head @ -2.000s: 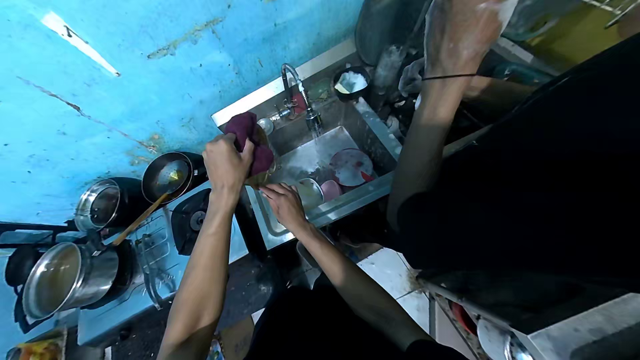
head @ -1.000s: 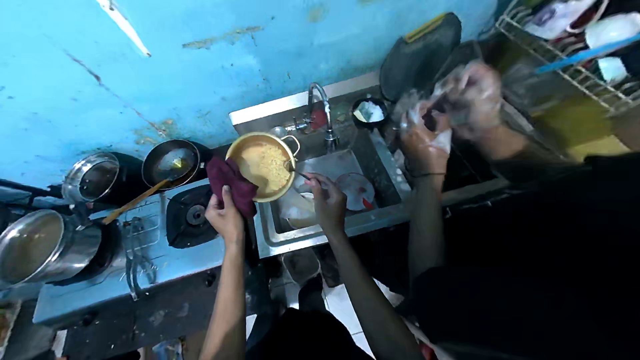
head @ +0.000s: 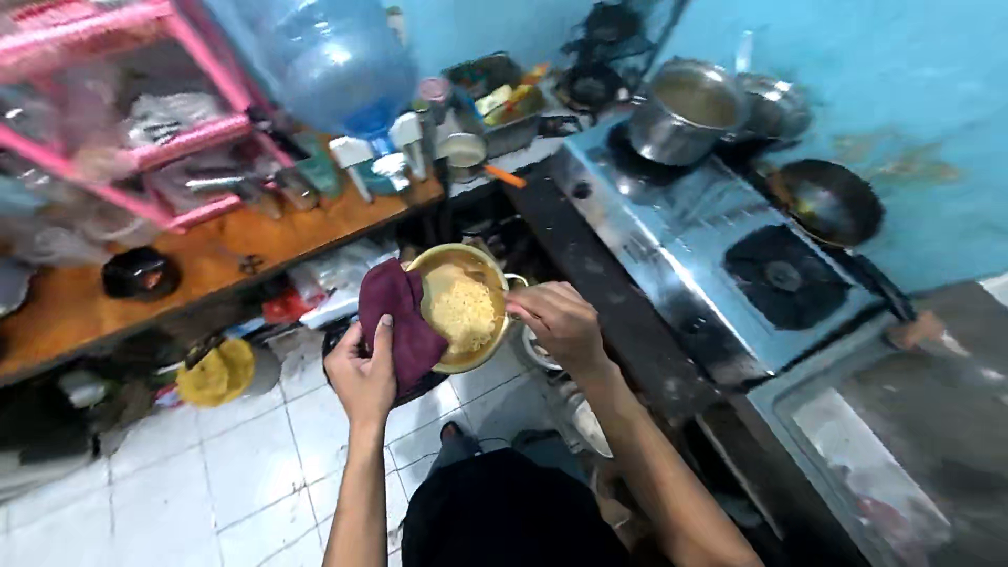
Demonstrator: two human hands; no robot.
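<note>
A yellow pot (head: 490, 350) with noodles (head: 465, 311) in it is held up in front of me, over the floor. My left hand (head: 362, 370) grips its left side through a folded maroon cloth (head: 402, 327). My right hand (head: 561, 319) is closed at the pot's right rim, near its small looped handle (head: 516, 279). The fingers appear to hold the end of a thin utensil, mostly hidden by the hand and hard to make out.
Right of me is a gas stove (head: 677, 260) with a steel pot (head: 657, 130) and a frying pan (head: 835, 209). The sink (head: 776, 402) is at lower right, a person's hand (head: 917, 331) near it. A wooden counter (head: 260, 240) with a water dispenser (head: 339, 71) and pink rack (head: 189, 142) stands ahead-left.
The view has swung left from the sink to the stove and wooden counter. The pot, over the sink a second ago, is now over the floor, still held with the maroon cloth.
</note>
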